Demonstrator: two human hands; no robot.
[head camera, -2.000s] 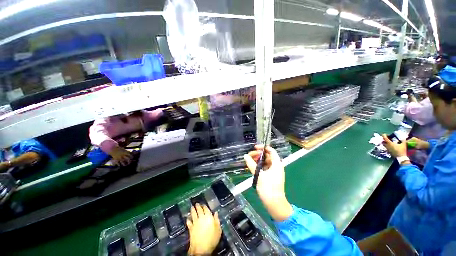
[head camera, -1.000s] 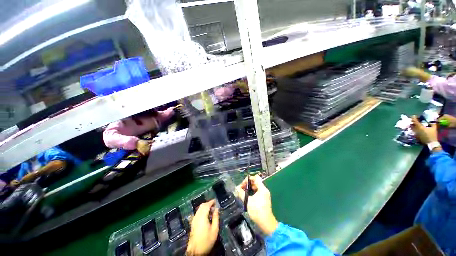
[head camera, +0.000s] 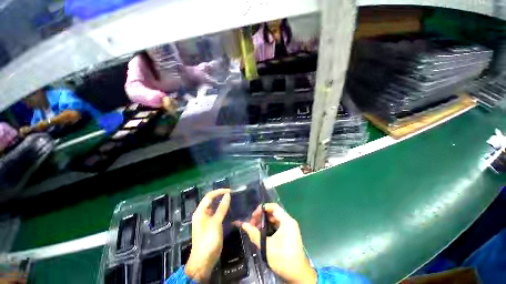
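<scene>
A clear blister tray (head camera: 114, 250) lies on the green bench in front of me, with black phones (head camera: 160, 211) in its pockets. My left hand (head camera: 208, 236) is over the tray's right part, its thumb and fingertips on the left edge of a dark phone (head camera: 243, 206). Glare and blur hide its details. My right hand (head camera: 283, 244) is beside it on the right, closed around a dark, narrow tool (head camera: 263, 233), perhaps closed scissors, held upright. Its fingertips are near the phone's lower right. Another black phone (head camera: 234, 266) shows below, between my hands.
A white post (head camera: 331, 89) stands beyond the tray under a white shelf (head camera: 183, 28). Stacked filled trays (head camera: 277, 130) are behind it. Stacked grey trays (head camera: 421, 77) sit on a brown board (head camera: 438, 117) at right. People in pink and blue smocks sit across the line.
The view has tilted down and come closer. My right hand has come down from near the post to the tray with its tool. My left hand has moved from lying over the pockets to the phone's edge.
</scene>
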